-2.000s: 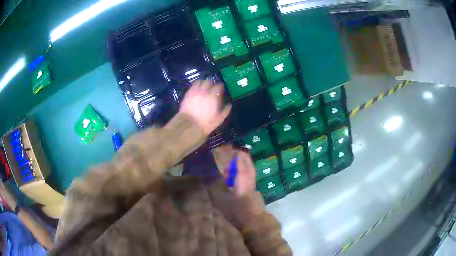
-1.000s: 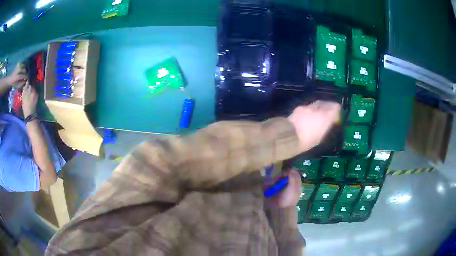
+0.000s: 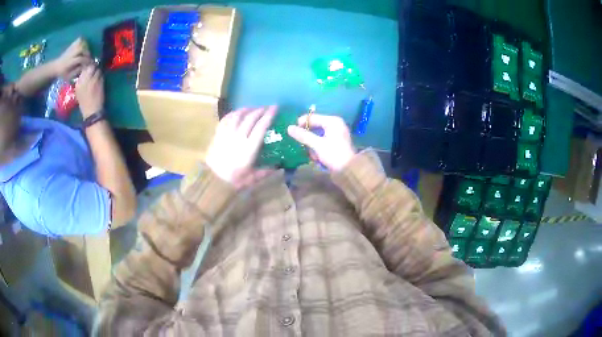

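A green circuit board [image 3: 282,146] lies at the bench's front edge between my hands. My left hand [image 3: 239,146] grips its left side, fingers at the far edge and thumb at the near edge. My right hand [image 3: 329,141] pinches a thin lead [image 3: 309,117] at the board's right edge. No blue cylinder shows in my right hand; the palm is hidden. Farther back on the mat lies another green board [image 3: 336,68], with a blue cylinder [image 3: 364,116] beside it.
An open carton [image 3: 228,49] with blue cylinders stands left of centre. A black tray [image 3: 422,99] with green boards in its right columns is at the right; a second tray of boards [image 3: 485,227] is lower beyond. At left, a co-worker [image 3: 56,174] handles red parts near a dark bin [image 3: 121,45].
The view has shifted left. My left hand has come back from the black tray to the green board at the bench edge. My right hand has risen from beside my body to the board.
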